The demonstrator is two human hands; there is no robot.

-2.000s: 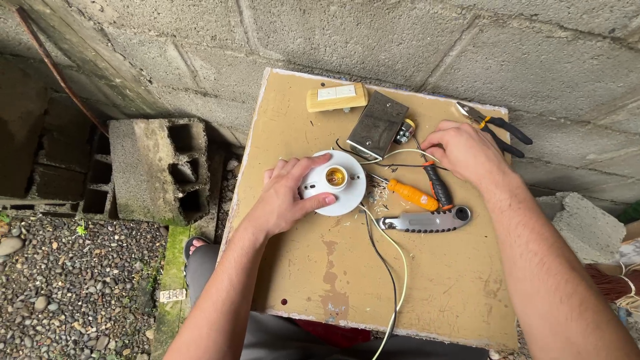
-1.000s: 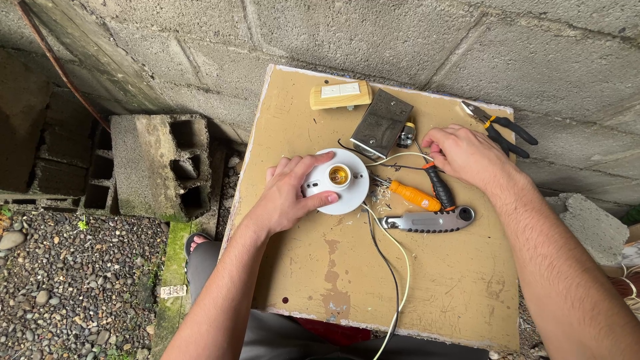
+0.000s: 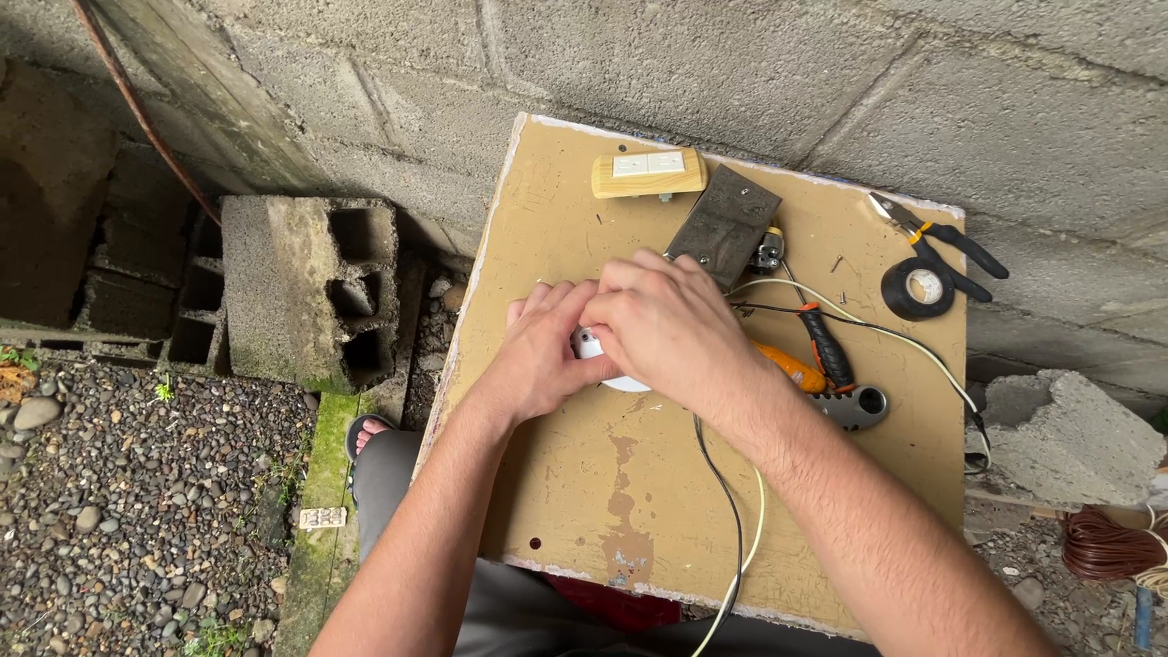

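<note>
Both hands meet over the white round lamp holder [image 3: 628, 381], which lies on the tan board and is mostly hidden by them. My left hand [image 3: 552, 351] grips its left side. Over its top and right side bends my right hand [image 3: 662, 319], fingers curled; what it pinches cannot be seen. Black and cream wires [image 3: 760, 511] run from below the hands to the board's front edge. Right of my right hand lie an orange-handled screwdriver [image 3: 792, 367], a tool with a black and orange handle [image 3: 829, 351] and a grey tool handle [image 3: 853, 408].
A wood-look outlet plate [image 3: 650, 173] and a dark metal plate [image 3: 727, 224] lie at the back of the board [image 3: 547, 493]. Black-handled pliers [image 3: 940, 242] and black electrical tape [image 3: 917, 288] are at the right. Concrete blocks [image 3: 283, 287] stand left, beside a block wall [image 3: 693, 73].
My right hand has moved left from beside the black-handled tool to the lamp holder, beside my left hand. The black electrical tape and the wires looping right now show.
</note>
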